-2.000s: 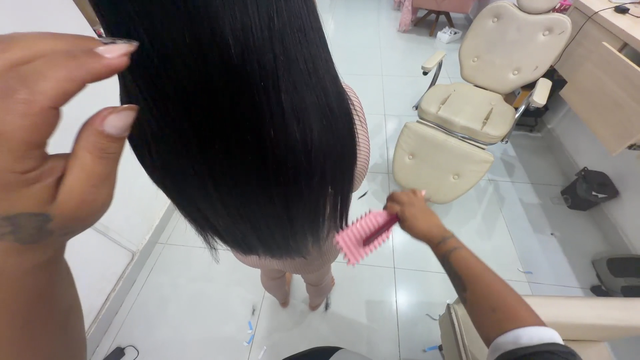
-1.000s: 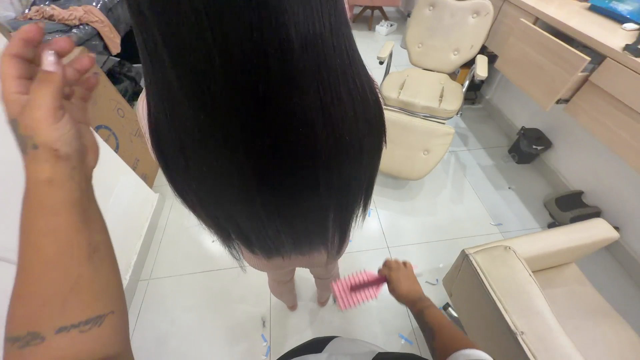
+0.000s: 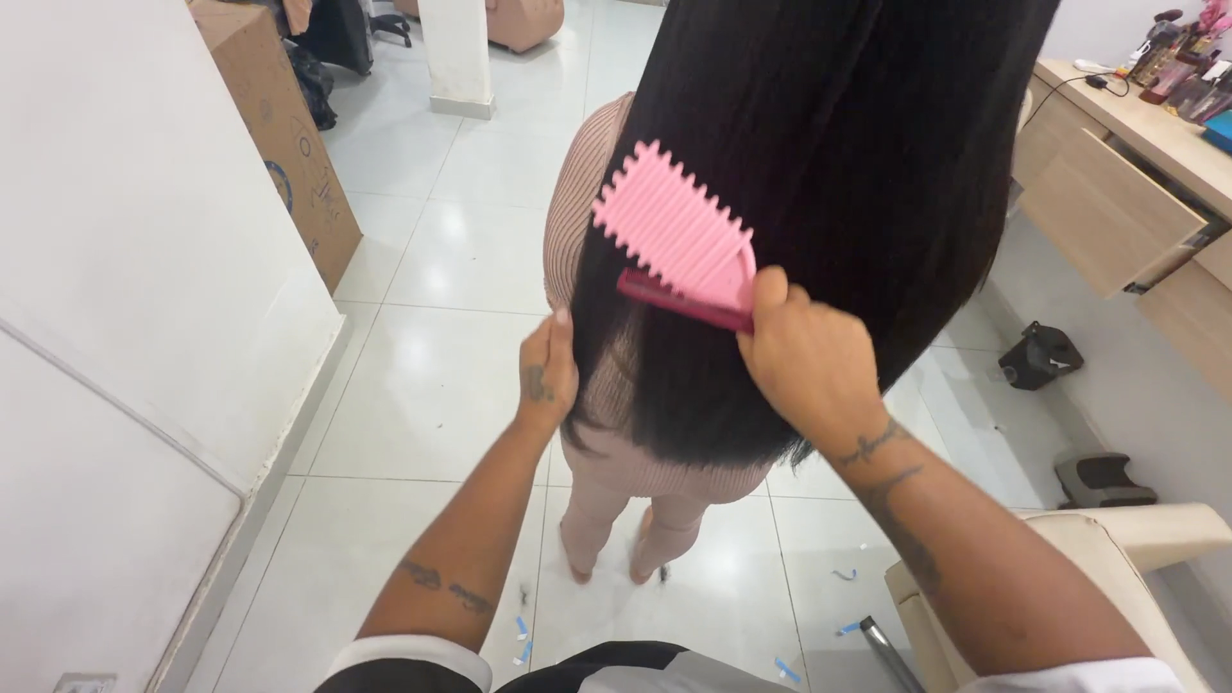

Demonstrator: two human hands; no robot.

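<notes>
Long straight black hair (image 3: 818, 192) hangs down the back of a standing person in a pink ribbed dress (image 3: 582, 212). My right hand (image 3: 813, 351) grips a pink vented hairbrush (image 3: 679, 226) and a dark red bar-shaped piece (image 3: 683, 300), which may be part of the same brush; both lie over the lower left part of the hair. My left hand (image 3: 551, 371) is at the left edge of the hair, fingers pointing up and touching the strands. Its palm side is hidden, so whether it grips any hair does not show.
A cardboard box (image 3: 279, 144) leans by the white wall at left. On the right are a counter with an open drawer (image 3: 1112, 207), a black bin (image 3: 1039, 356) and a cream chair (image 3: 1126, 539). Blue scraps (image 3: 787, 671) lie on the tiled floor.
My right hand has raised the pink brush from below the hair onto its lower left part. My left hand, raised at far left before, has come down to the hair's left edge. The view has shifted.
</notes>
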